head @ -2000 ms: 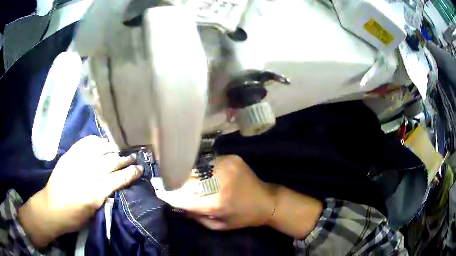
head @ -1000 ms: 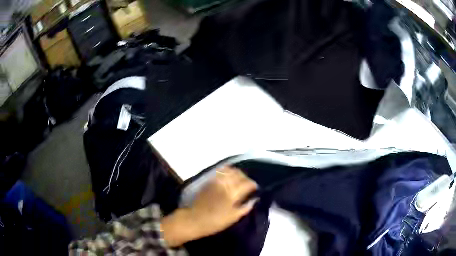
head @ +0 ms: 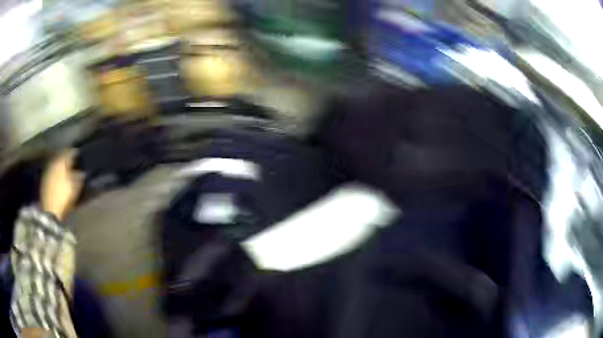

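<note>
The view is strongly blurred. My left hand, with a checked sleeve, is far out at the left edge, against a dark garment pile. Whether its fingers hold any cloth cannot be told. Large black and navy garments lie over the white table top, which shows as a pale patch in the middle. My right hand is not in view.
Tan boxes and dark bins stand at the back left. Grey floor with a yellow line lies below my left arm. Blue cloth is at the back, with blurred pale and grey shapes along the right edge.
The view has swung left, away from the sewing machine. My left hand has left the cloth at the table and reached out to the far left. My right hand, seen at the machine earlier, is out of view.
</note>
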